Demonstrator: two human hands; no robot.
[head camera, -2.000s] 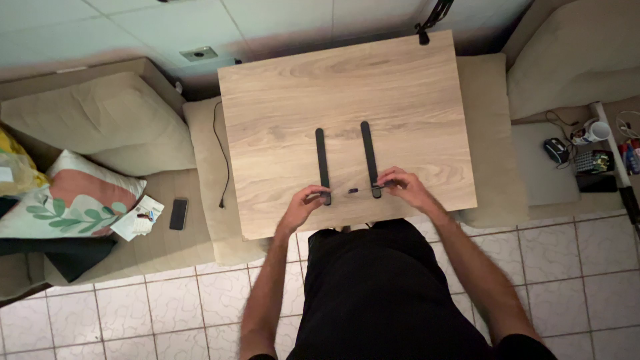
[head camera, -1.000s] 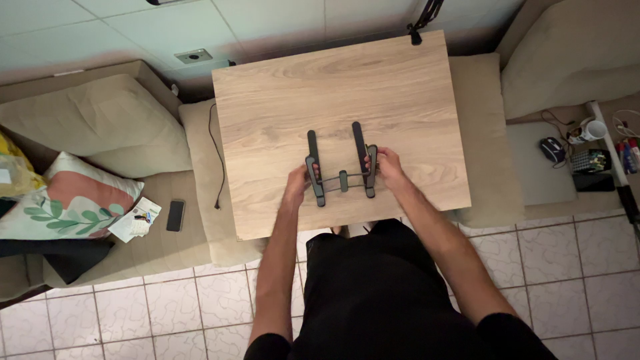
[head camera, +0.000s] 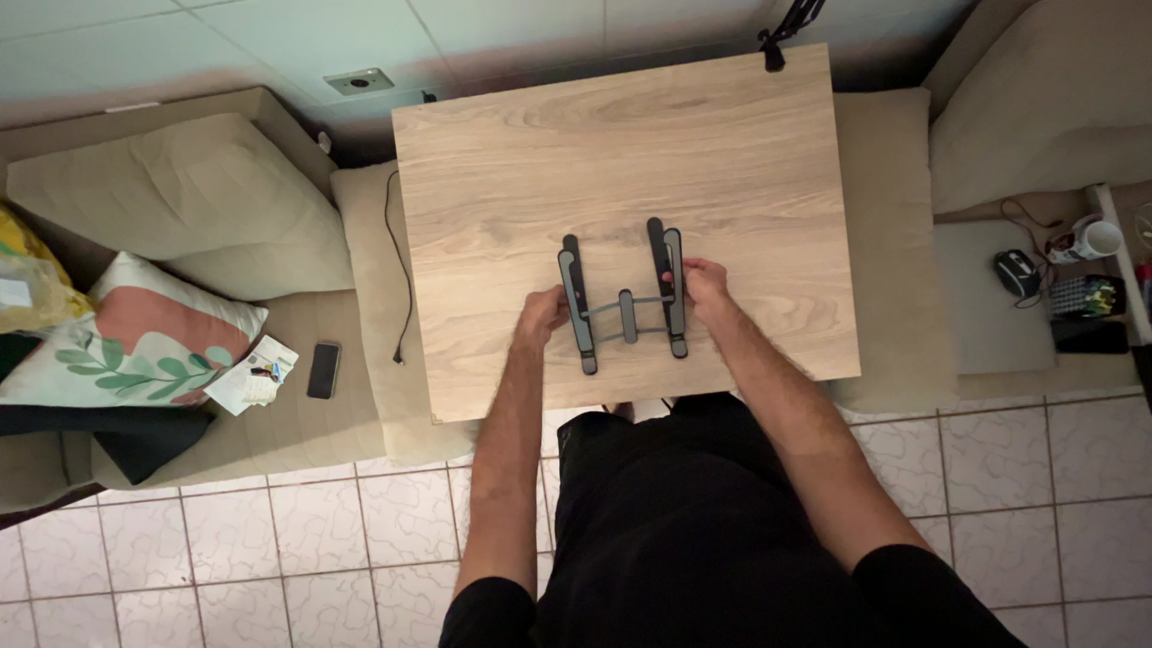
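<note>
A folding laptop stand (head camera: 628, 317), dark grey with two long side arms and a linked centre piece, stands on the wood-patterned table (head camera: 720, 162) near its front edge. My left hand (head camera: 544, 312) holds the outer side of its left arm, the fingers partly hidden behind it. On the other side, my right hand (head camera: 702, 281) grips the right arm, with fingertips showing through the gap between its upper and lower bars.
A black clamp (head camera: 774, 56) sits on the table's back right edge. Left of the table are a black cable (head camera: 387, 243) and, on the sofa, a phone (head camera: 323, 370) and papers (head camera: 255, 378). A closed laptop (head camera: 985, 306), mouse (head camera: 1017, 273) and mug (head camera: 1087, 241) lie to the right.
Two seconds ago the stand's arms lay flat on the table with my hands at their near ends. Its upper bars are now raised, and both hands have moved forward along the sides.
</note>
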